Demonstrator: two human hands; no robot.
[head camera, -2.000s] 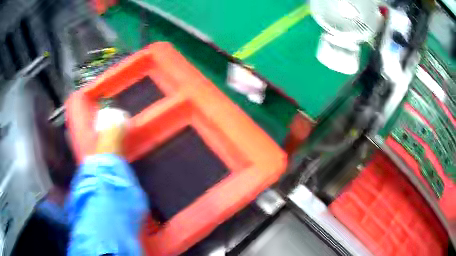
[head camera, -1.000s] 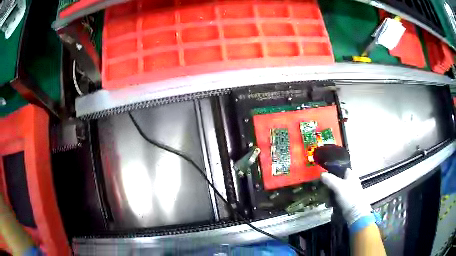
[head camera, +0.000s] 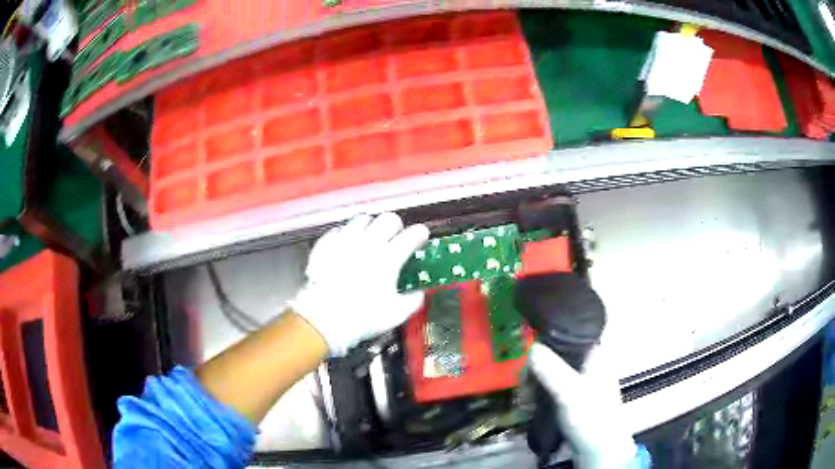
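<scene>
My left hand (head camera: 359, 286), white-gloved, has thumb and fingers around the left end of a green board (head camera: 460, 258) with white parts, over the upper part of a red sheet (head camera: 476, 377). The fingers' undersides are hidden. A small circuit board (head camera: 445, 334) lies on the sheet; more green board (head camera: 505, 321) shows to its right. The sheet lies over a black carrier fixture (head camera: 366, 389) on the line. My right hand (head camera: 581, 398), white-gloved and blurred, holds a black handheld scanner (head camera: 560, 316), its head over the sheet's right side. No scanner light shows.
A red compartment tray (head camera: 348, 110) stands behind the metal rail (head camera: 366, 203). Green boards (head camera: 146, 55) lie on red sheets at upper left. A red two-window tray (head camera: 64, 348) is at far left. A white tag (head camera: 677, 66) and yellow-handled item (head camera: 634, 134) are on the green shelf. A cable (head camera: 224, 298) crosses the line.
My left hand has come from the far-left tray to the carrier, and a green board now covers the sheet's upper part. The scanner's orange light is gone. The view has shifted.
</scene>
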